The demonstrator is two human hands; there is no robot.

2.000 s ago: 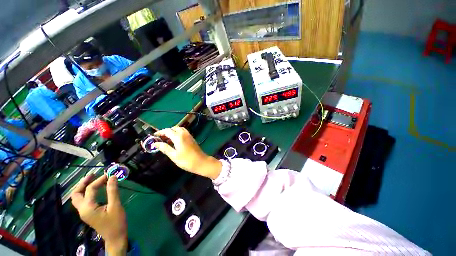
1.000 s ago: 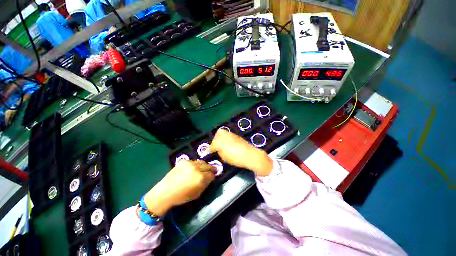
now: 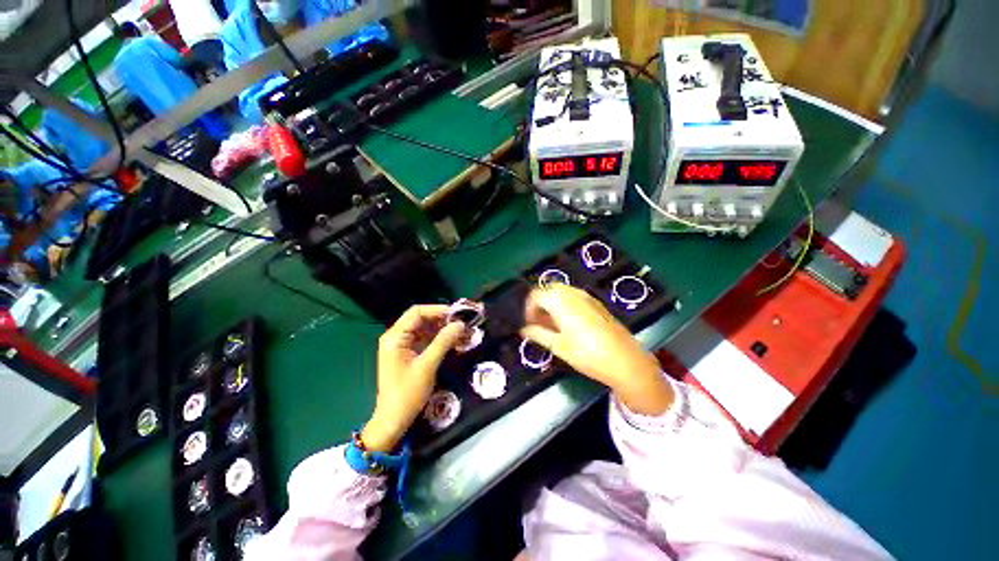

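My left hand point(image 3: 408, 370), bare with a blue wrist strap, pinches a round watch module point(image 3: 467, 320) above the black blister tray point(image 3: 458, 382). My right hand point(image 3: 597, 342), bare, is over the middle of the tray. Its fingers are bent down at the pockets; a module point(image 3: 536, 353) shows just below them. Whether it holds anything cannot be told. Other round modules point(image 3: 489, 379) lie in the near end, and ringed ones point(image 3: 630, 290) in the far end. The test fixture point(image 3: 353, 236) with its red clamp handle point(image 3: 285, 149) stands behind the tray.
Two white power supplies point(image 3: 582, 132) with red digits stand at the back. A filled module tray point(image 3: 217, 438) and a near-empty tray point(image 3: 133, 362) lie at left. A red case point(image 3: 805, 340) is beyond the bench edge at right. People in blue sit opposite.
Both hands came from the fixture to the tray, the view turning with them. Since a second ago, my left hand has lifted off the tray with a module, and my right hand has moved right.
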